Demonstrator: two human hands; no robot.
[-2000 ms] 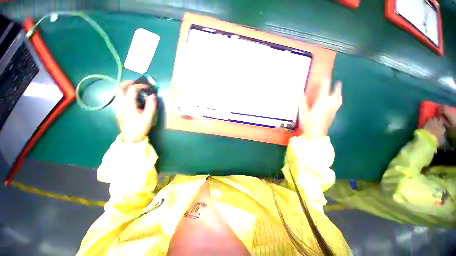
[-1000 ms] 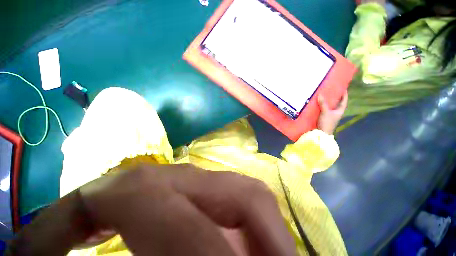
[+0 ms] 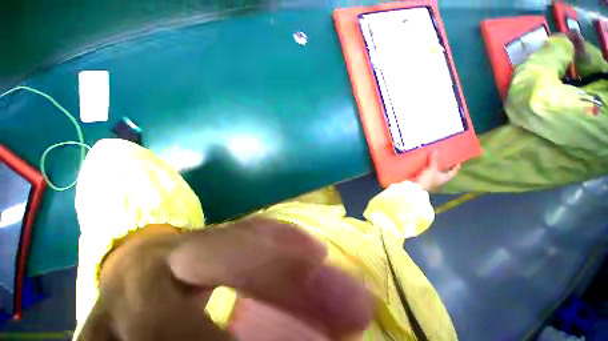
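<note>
The display panel (image 3: pixel 419 80), a white rectangle with a thin dark edge, lies on a red-orange foam pad (image 3: pixel 369 114), turned steeply. My right hand (image 3: pixel 437 177) grips the pad's near edge, fingertips on top. My left hand (image 3: pixel 247 276) is raised very close to the camera, large and blurred; a gap shows between its fingers and I see nothing held in it. The small black connector (image 3: pixel 127 128) with a green spot lies on the bench, partly hidden by my left sleeve. The thin pale green cable (image 3: pixel 61 144) lies looped beside it.
A white card or box (image 3: pixel 94 96) lies near the connector. A red-orange pad edge (image 3: pixel 33 200) with part of the silver laptop (image 3: pixel 10 220) is at far left. A small shiny piece (image 3: pixel 301 38) lies on the bench. At right, a person in yellow leans beside another pad (image 3: pixel 499 50).
The pad and panel have moved away from the cable, towards the person at right, and turned more upright in view. My left hand has left the connector and risen near the camera.
</note>
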